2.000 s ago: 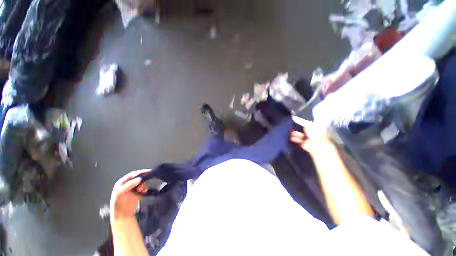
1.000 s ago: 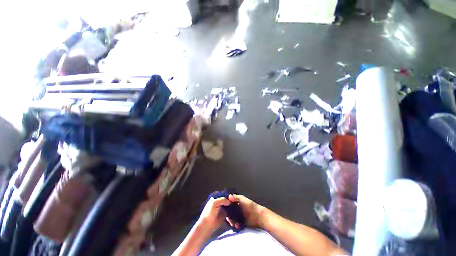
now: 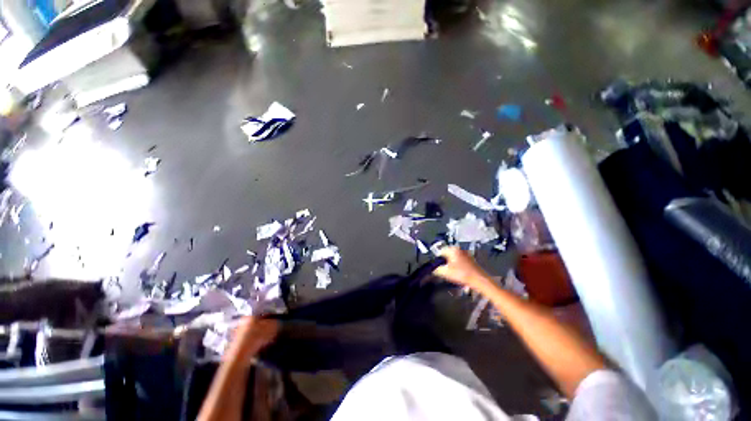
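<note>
A limp dark navy fabric strip [image 3: 350, 303] is stretched between my two hands, in front of my white shirt. My left hand [image 3: 257, 333] holds its left end at the lower left of the view; the fingers are blurred. My right hand [image 3: 458, 267] holds its right end, a little higher and farther from me. Part of the strip hangs down near my right hand.
White and dark offcuts [image 3: 280, 261] litter the grey floor ahead. A long white roll [image 3: 597, 247] and dark rolls [image 3: 700, 238] lie at the right, by a red bundle [image 3: 545, 278]. Stacked rolls [image 3: 49, 380] are at the lower left. A pale stack [image 3: 375, 20] stands at the top.
My hands were together around the bunched dark fabric and are now apart with it stretched between them. The view has turned, bringing the floor offcuts and the pale stack closer to the middle.
</note>
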